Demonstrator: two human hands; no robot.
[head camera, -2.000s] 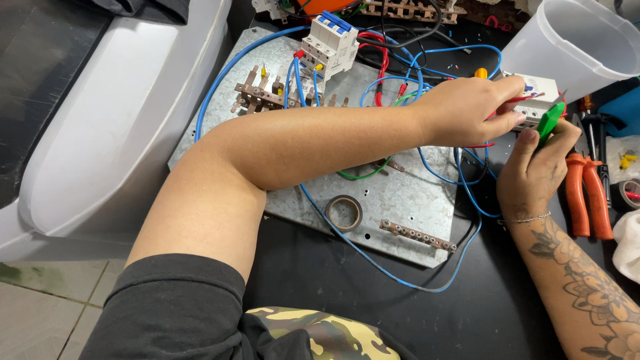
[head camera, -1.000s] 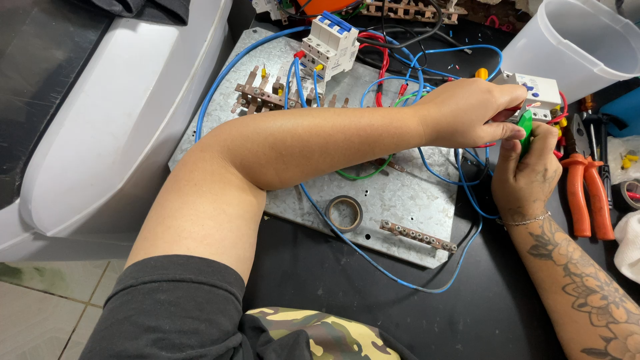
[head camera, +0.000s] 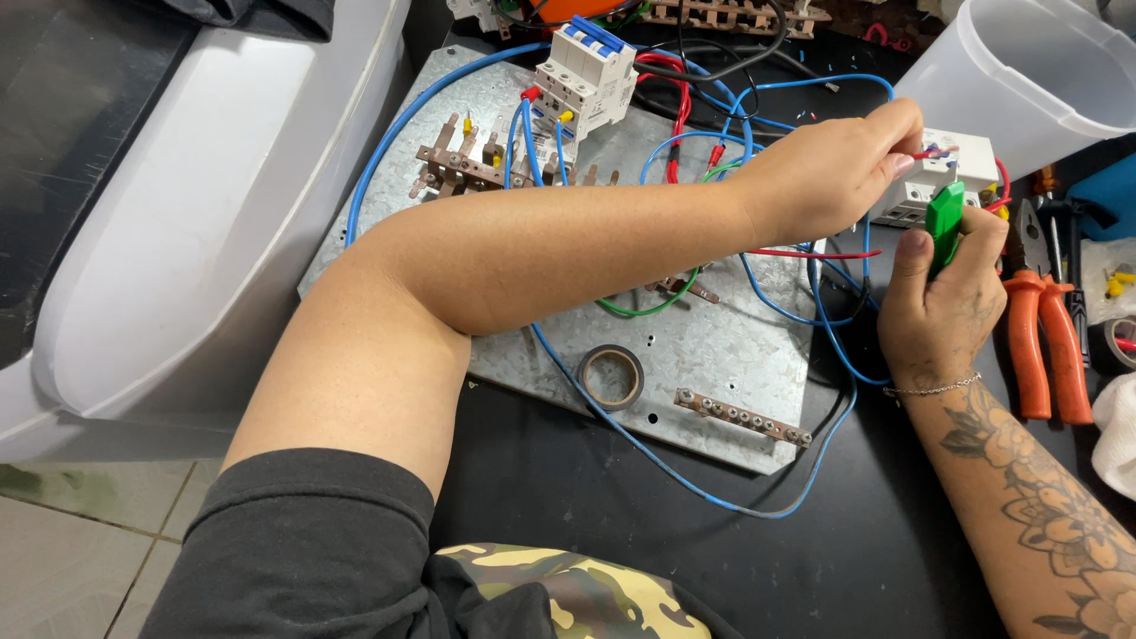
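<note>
My left hand (head camera: 843, 169) pinches a red insulated wire (head camera: 927, 155) whose end points right, with bare copper strands apparently showing. In my right hand (head camera: 945, 275) is a green utility knife (head camera: 944, 217), upright, its tip just below the wire end. Behind both hands stands a white circuit breaker device (head camera: 967, 151). My left forearm crosses over a galvanized metal plate (head camera: 524, 355), which bears a white multi-pole circuit breaker (head camera: 581, 80) with blue levers, a copper busbar (head camera: 470, 169), blue, red and green wires, and a loose terminal bar (head camera: 741, 417).
A tape roll (head camera: 611, 377) lies on the plate. Orange-handled pliers (head camera: 1047, 346) lie at the right, near a white cloth (head camera: 1116, 426). A translucent plastic bin (head camera: 994, 80) stands at the back right. A blue wire (head camera: 657, 457) loops past the plate's front edge.
My right hand with the green knife has shifted slightly since two seconds ago, and the knife stands more upright. My left hand stays in about the same place.
</note>
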